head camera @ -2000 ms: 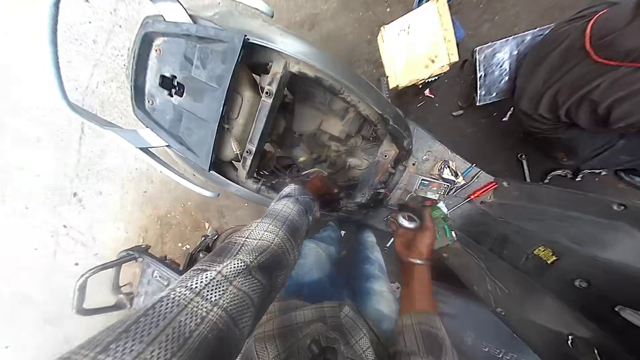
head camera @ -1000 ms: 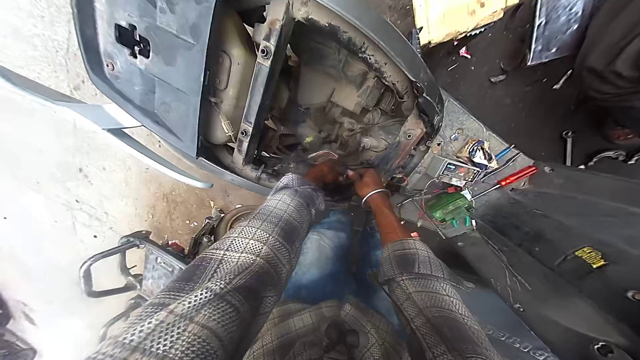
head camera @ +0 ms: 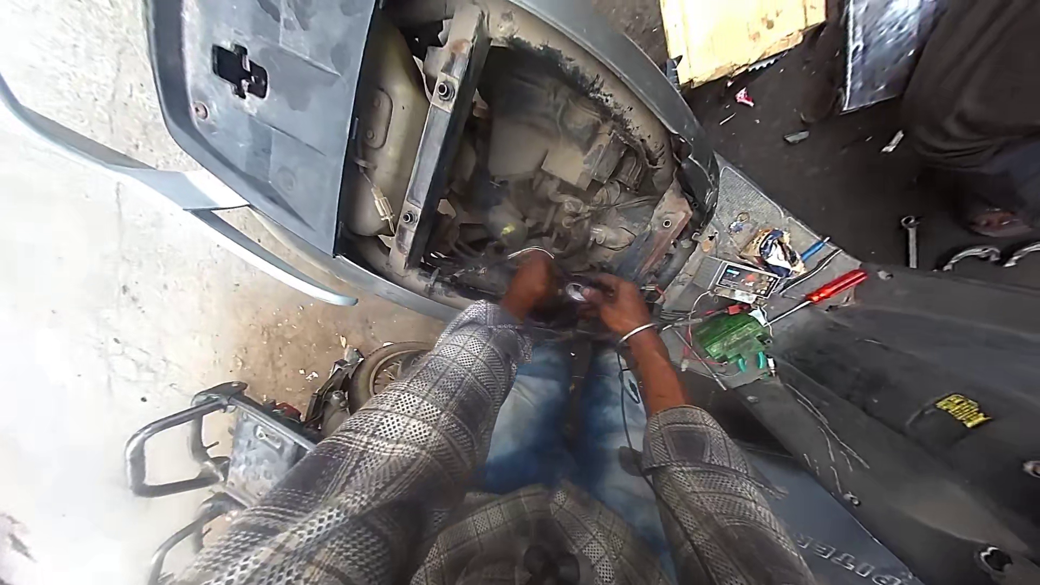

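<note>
My left hand (head camera: pixel 532 283) is curled at the near edge of the open engine bay (head camera: pixel 569 154) of a scooter, close to dark wiring; what its fingers grip is hidden. Just right of it, my right hand (head camera: pixel 619 302) holds a small dark roll with a pale centre, which looks like electrical tape (head camera: pixel 577 292). The two hands are close together. A metal crossbar (head camera: pixel 439 130) spans the bay on the left, beside a dusty tank (head camera: pixel 390 122).
On the floorboard at right lie a red screwdriver (head camera: pixel 837 286), a green part (head camera: pixel 731 335), a small circuit board (head camera: pixel 745 279) and loose wires. A spanner (head camera: pixel 912 240) lies beyond. A yellowish board (head camera: pixel 739 36) is at top; a seated person's dark clothing (head camera: pixel 967 89) shows top right.
My right hand, at the right beside the floorboard with the roll two seconds ago, has moved left to near my left hand. The view has shifted closer to the bay.
</note>
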